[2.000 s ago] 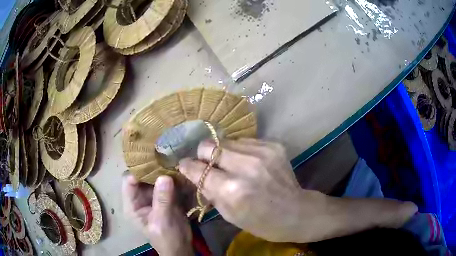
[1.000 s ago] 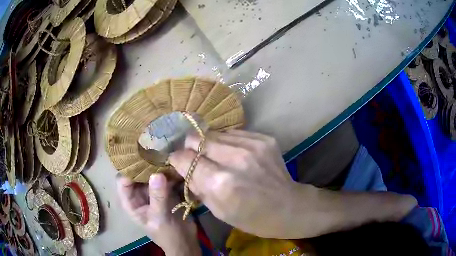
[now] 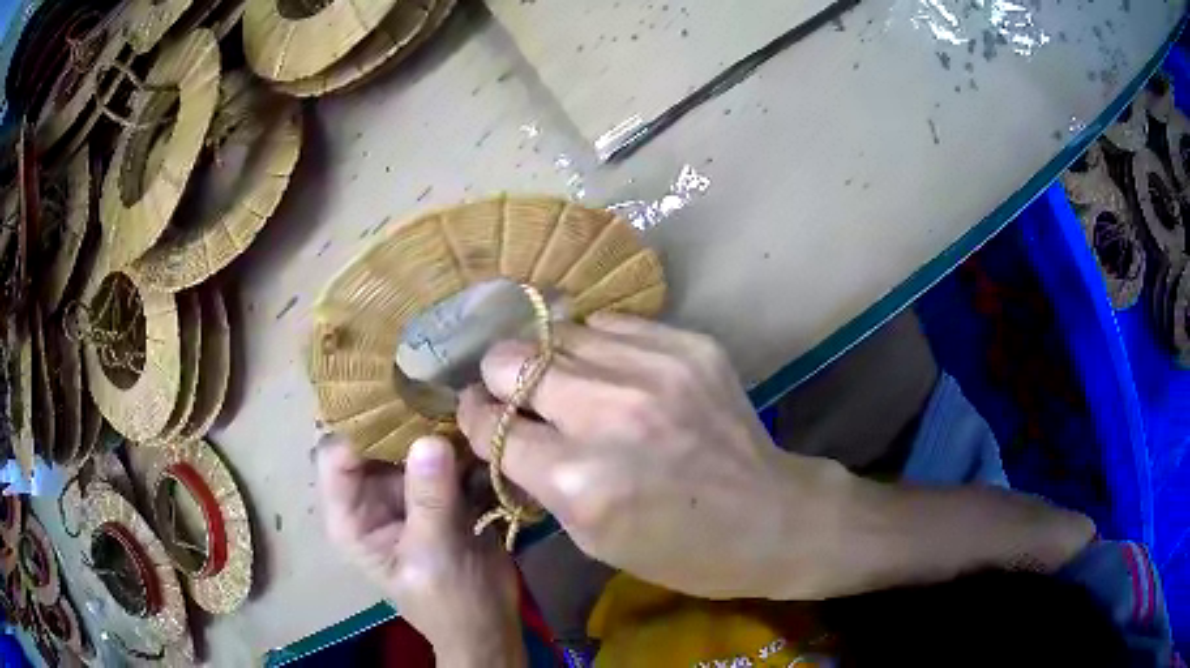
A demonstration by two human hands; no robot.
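A golden-tan woven ring (image 3: 444, 255) is held tilted above the table, its radial ribs facing up. My left hand (image 3: 424, 535) grips the ring's near lower-left edge, thumb on top and fingers partly hidden beneath. My right hand (image 3: 653, 450) is at the ring's right side, its fingers at the inner edge of the hole. A twisted cord loop (image 3: 538, 365) runs from the inner edge over my right fingers, with its knotted ends hanging below. The right fingertips are partly hidden, so their exact hold on cord and ring is unclear.
Stacked rings (image 3: 137, 359) lie at the left, many with cords. Two red-banded rings (image 3: 225, 594) lie lower left. A cardboard pad (image 3: 679, 59) lies at the far side, beside shiny patches (image 3: 672, 196). The table edge (image 3: 900, 313) curves along the right, beside a blue crate (image 3: 1090, 352) and brown rings.
Over the last second, the ring and both hands have shifted slightly right in view. The cord's knotted ends hang closer to my right hand. The hold looks the same.
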